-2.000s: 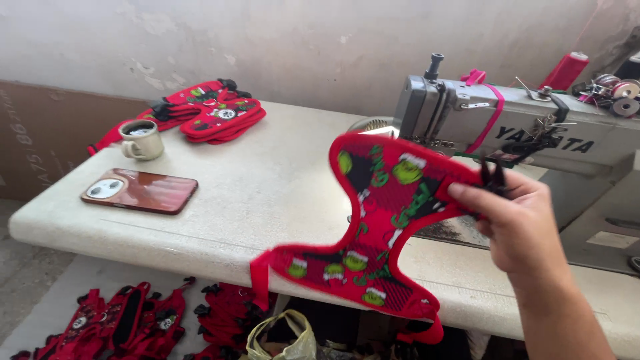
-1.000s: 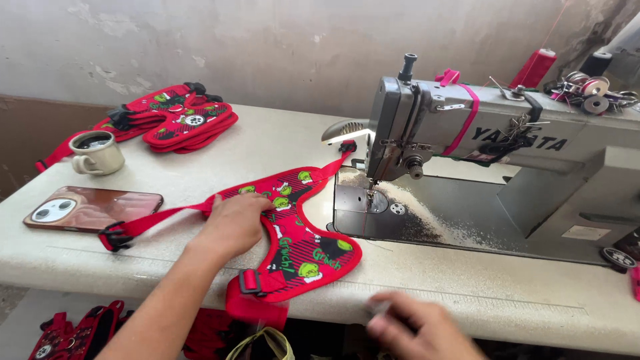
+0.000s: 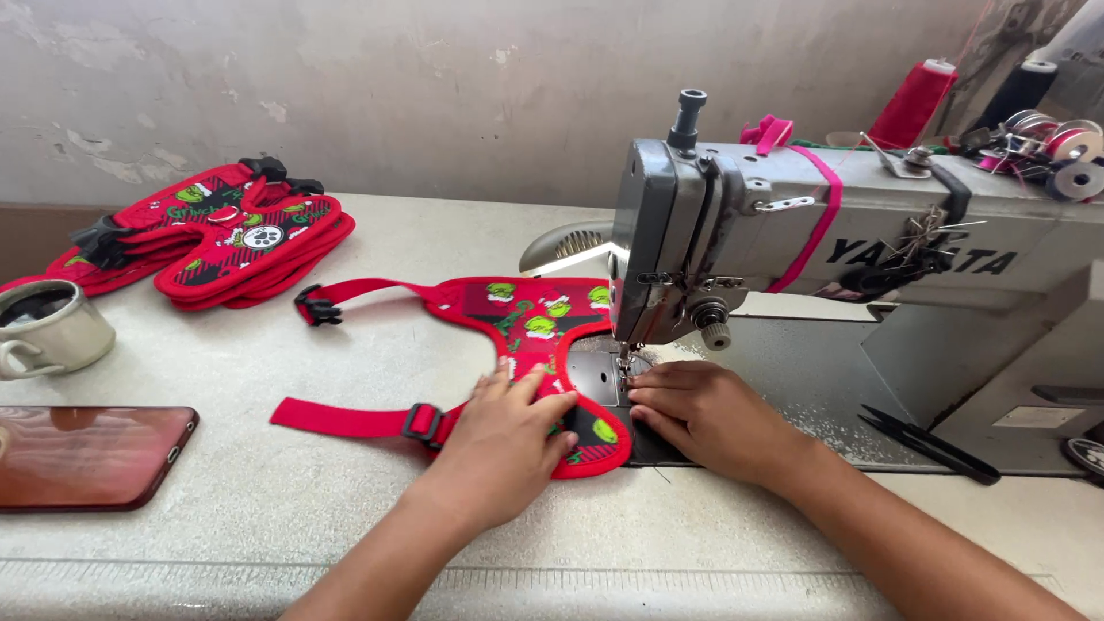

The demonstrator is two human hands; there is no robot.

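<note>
A red printed pet harness lies flat on the table, its right edge against the sewing machine's head. My left hand rests on the lower part of the harness with fingers spread. Red straps with a black side-release buckle and a black slider extend to the left. Beside the presser foot, my right hand has its fingertips close together at the needle plate; whether they pinch anything is hidden. Black thread snips lie on the machine bed right of that hand.
Stacked red harnesses lie at the back left. A mug of dark liquid and a phone stand and lie at the left edge. Bobbins and a red thread cone are on and behind the machine. A lamp sits behind the machine's head.
The harness, held up in my right hand two seconds ago, now lies on the table beside the needle area. My right hand has moved from the table's front edge to the presser foot. The snips now lie on the bed.
</note>
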